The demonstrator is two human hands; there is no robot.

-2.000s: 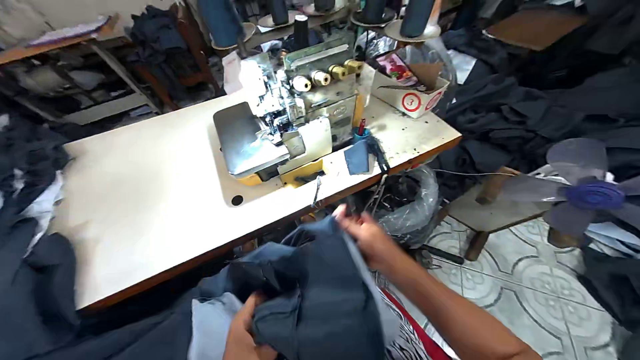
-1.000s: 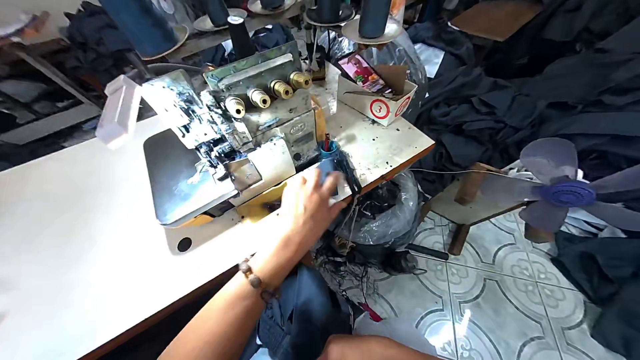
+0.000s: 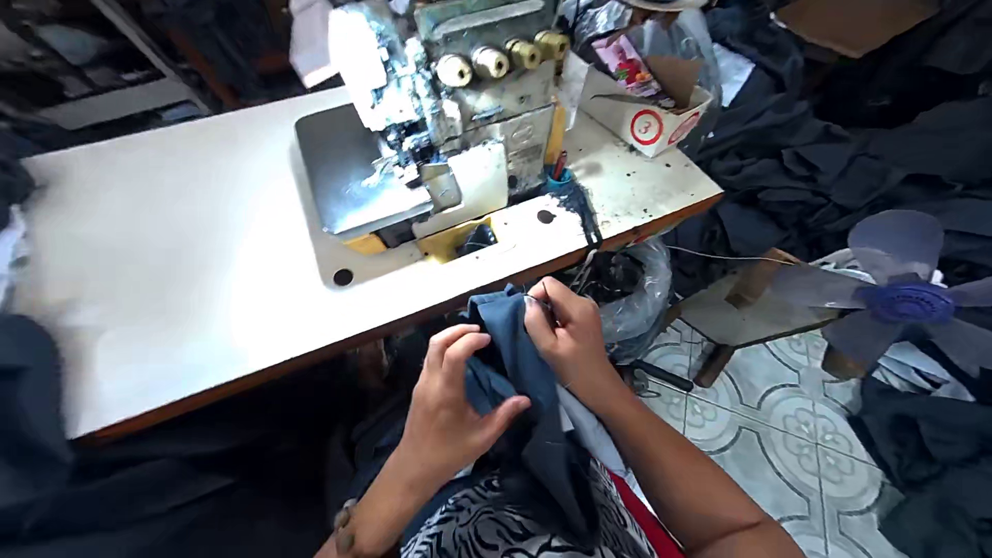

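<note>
Dark blue fabric (image 3: 508, 349) hangs over my lap in front of the table edge. My right hand (image 3: 570, 333) pinches its upper end, with a thin dark thing, perhaps thread or a small tool, between the fingers. Against the left side of the cloth is my left hand (image 3: 453, 391), its thumb and fingers apart. An overlock sewing machine (image 3: 473, 108) stands beyond both hands, its metal cloth plate (image 3: 356, 178) on the left. Right of the machine, a small blue holder (image 3: 559, 180) contains a red-tipped item.
The white tabletop (image 3: 170, 232) has a wooden front edge. An open carton (image 3: 651, 116) sits at its right end. A plastic bag (image 3: 639, 294) hangs below, near a wooden stool (image 3: 744, 306) and a fan (image 3: 907, 302). Dark fabric (image 3: 868, 147) is heaped behind.
My left hand, which reached to the blue holder beside the machine a second ago, has come back to the cloth. The cloth is now raised before the table edge. The view has shifted.
</note>
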